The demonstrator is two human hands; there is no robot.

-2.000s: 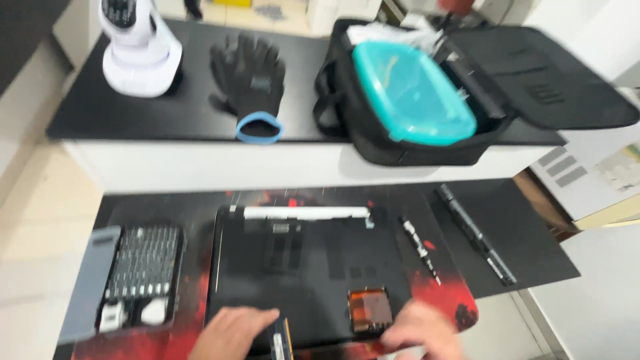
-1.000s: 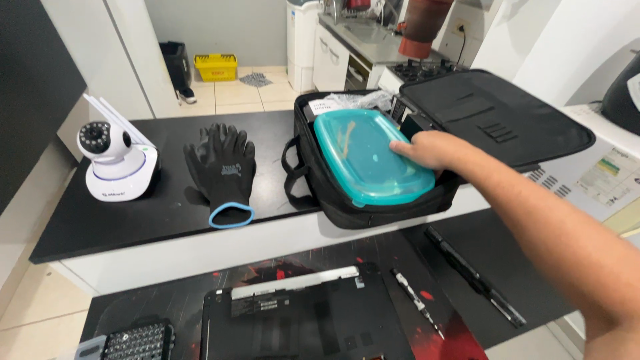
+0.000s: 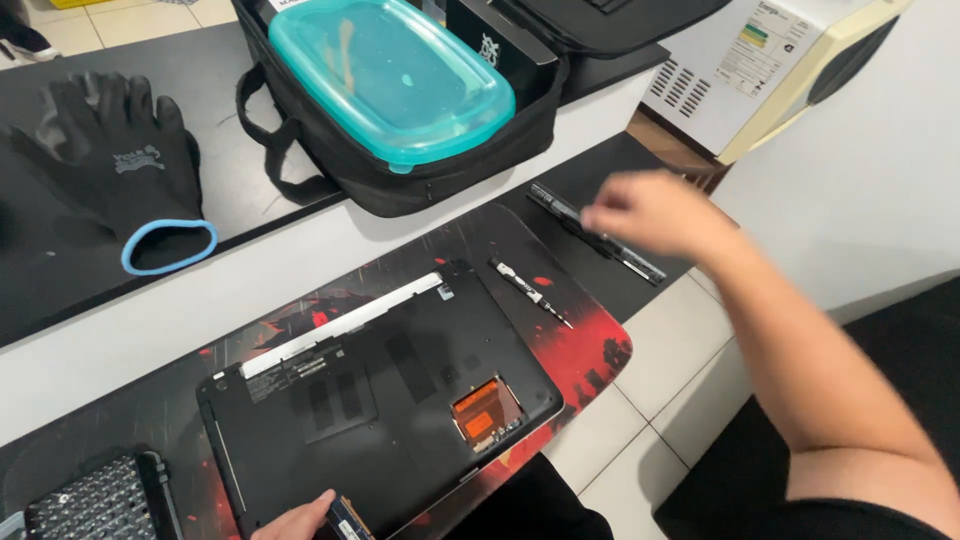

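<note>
A black laptop [image 3: 375,367] lies bottom side up on a black and red desk mat, a square opening [image 3: 487,414] showing orange film near its right corner. My left hand [image 3: 300,519], low at the laptop's near edge, holds a RAM module [image 3: 349,517] between its fingers. My right hand [image 3: 649,214], blurred, is over or beside a long laptop battery [image 3: 592,232]; its fingers are curled, and whether they touch the battery or hold anything small cannot be told. A precision screwdriver [image 3: 531,292] lies on the mat between the laptop and the battery.
On the raised black counter are a black work glove [image 3: 124,157] with a blue cuff and an open black bag [image 3: 360,187] holding a teal-lidded plastic container [image 3: 397,82]. A screwdriver bit case [image 3: 97,502] lies at lower left. A white microwave oven [image 3: 742,75] stands at upper right.
My right hand was on the teal-lidded container a second ago; it has come away, down and to the right, to the battery. The view has tilted down toward the laptop.
</note>
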